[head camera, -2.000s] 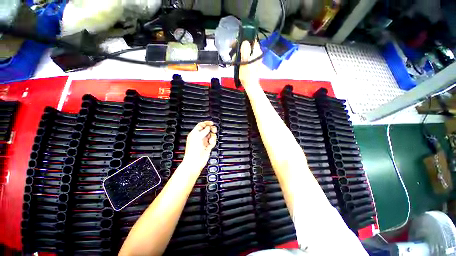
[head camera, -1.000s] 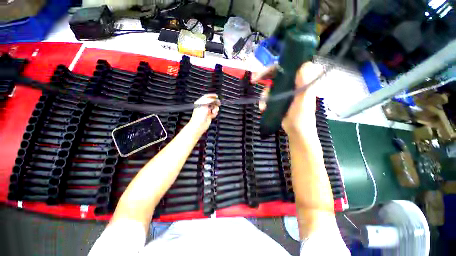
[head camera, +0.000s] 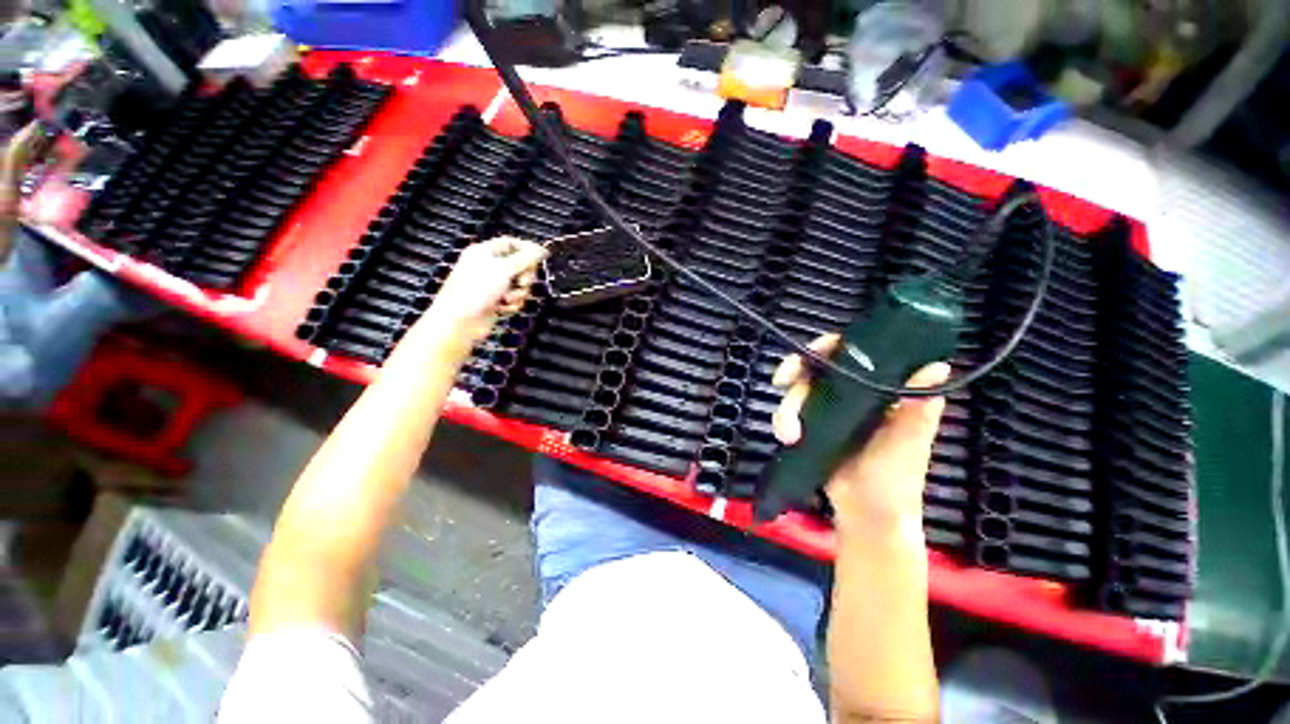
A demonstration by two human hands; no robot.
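My right hand [head camera: 870, 439] grips the dark green electric screwdriver [head camera: 863, 389] above the right-centre rows, its black nose pointing down and left. The black cord [head camera: 679, 266] loops from its top and crosses the view to the upper left. My left hand [head camera: 495, 280] is at the left edge of the screw tray [head camera: 597, 266], fingers bent together; I cannot tell whether it holds a screw or the tray's rim. The tray has a bright rim and sits on the rows. Black plastic handles [head camera: 806, 212] lie packed side by side in long rows.
Another block of handles [head camera: 234, 177] lies left on the red sheet [head camera: 333, 198]. A person's arm [head camera: 50, 311] is at the far left. Blue bin [head camera: 1002, 106] and yellow-orange item [head camera: 757, 74] stand at the back. Red stool [head camera: 135, 407] and grey ribbed tray [head camera: 163, 583] are lower left.
The view has swung left, showing the other block of handles and a person's arm. My left hand has moved to the tray. The screwdriver, lifted from the back, is now nearer the rows' front.
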